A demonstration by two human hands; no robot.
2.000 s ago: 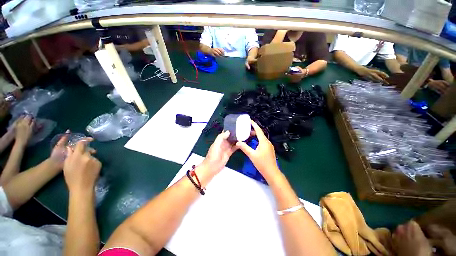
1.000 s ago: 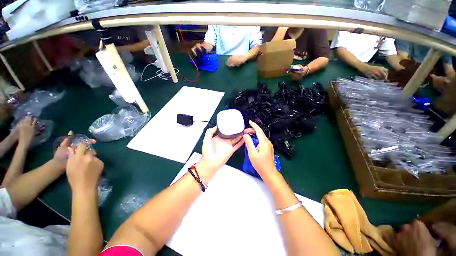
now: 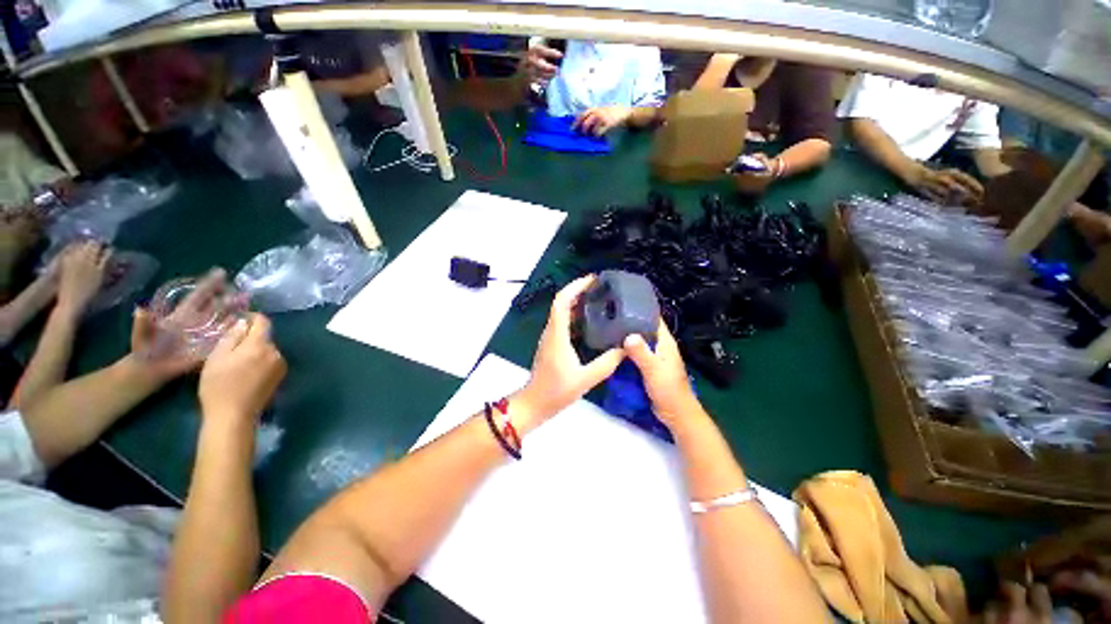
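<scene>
A squat dark grey device base unit [image 3: 619, 310] is held up over the top edge of the near white sheet, its dark side with a small opening facing me. My left hand [image 3: 567, 354] grips its left side. My right hand [image 3: 659, 368] grips its lower right, thumb on the near edge. A blue cloth [image 3: 636, 402] lies on the table beneath my right hand, partly hidden. A black power adapter [image 3: 469, 272] lies on the far white sheet [image 3: 420, 315], its cable running right.
A tangled black adapter pile [image 3: 707, 262] lies beyond my hands. A cardboard tray [image 3: 895, 414] of shiny clear parts stands right, with a tan cloth [image 3: 859, 549] near it. A neighbour's hands [image 3: 225, 354] hold clear plastic at left. White uprights [image 3: 319, 159] and a shelf stand ahead.
The base unit has turned from its pale flat face to its dark side. Both hands now grip its sides. The view has shifted slightly, and a person opposite has lowered one hand onto a blue cloth.
</scene>
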